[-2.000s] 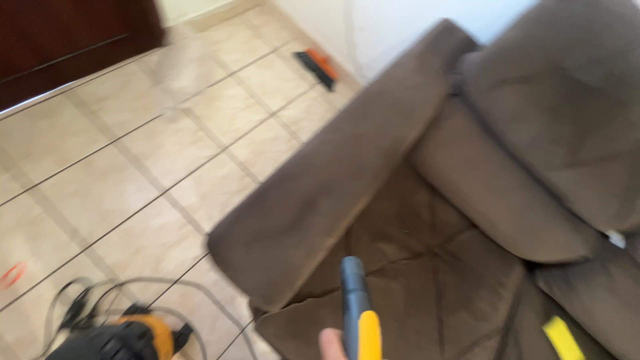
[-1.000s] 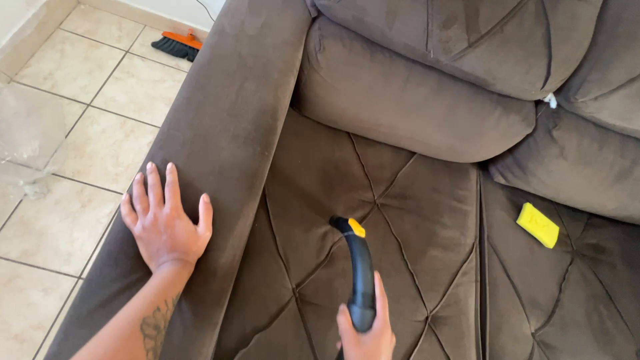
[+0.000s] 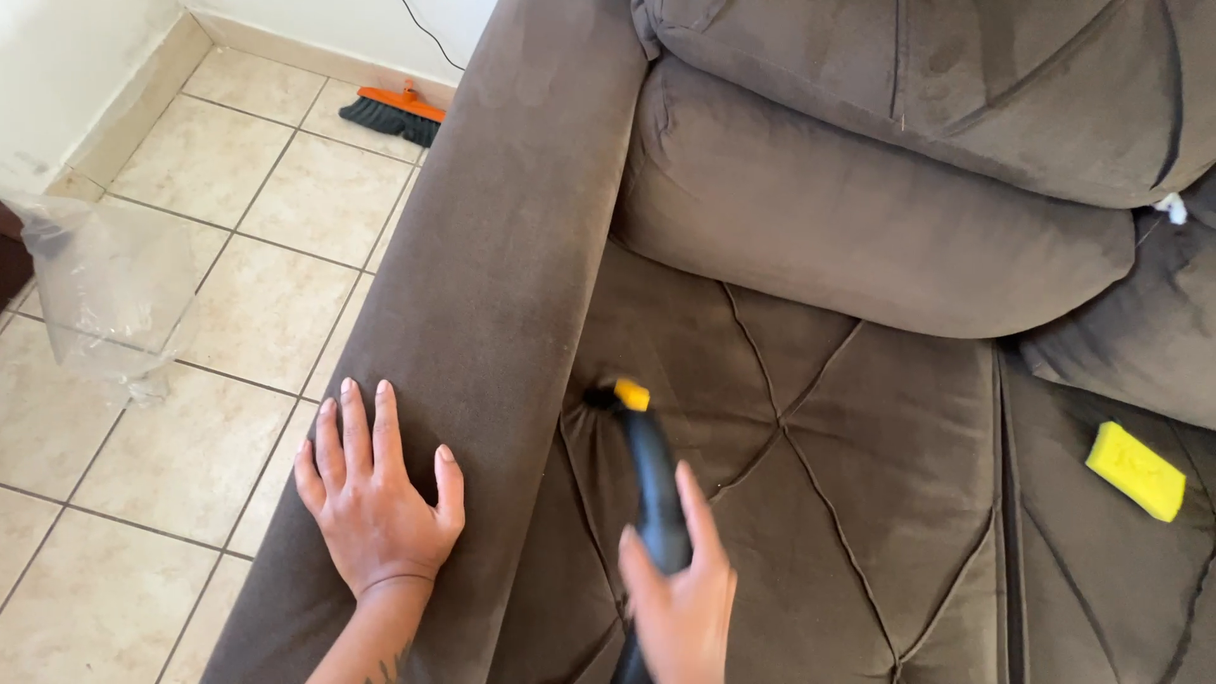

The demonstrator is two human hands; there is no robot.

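Note:
My left hand (image 3: 385, 503) lies flat with spread fingers on the armrest (image 3: 484, 228) of a brown upholstered sofa. Held in my right hand (image 3: 679, 589) is a black curved vacuum cleaner wand (image 3: 655, 484). Its dark head with a yellow part (image 3: 633, 394) touches the seat cushion (image 3: 883, 456) close to the armrest's inner side; motion blurs it. A yellow sponge (image 3: 1137, 472) rests on the neighbouring seat cushion at the right.
Back cushions (image 3: 874, 199) line the sofa's far side, with a small white thing (image 3: 1173, 207) between them. On the tiled floor (image 3: 275, 256) are a clear plastic bag (image 3: 114, 285) and an orange broom head (image 3: 394, 112) with dark bristles by the wall.
The wand's head has moved left over the seat, toward the armrest. My left hand, out of view two seconds ago, was on the armrest one second ago too. The view has swung since the first frame.

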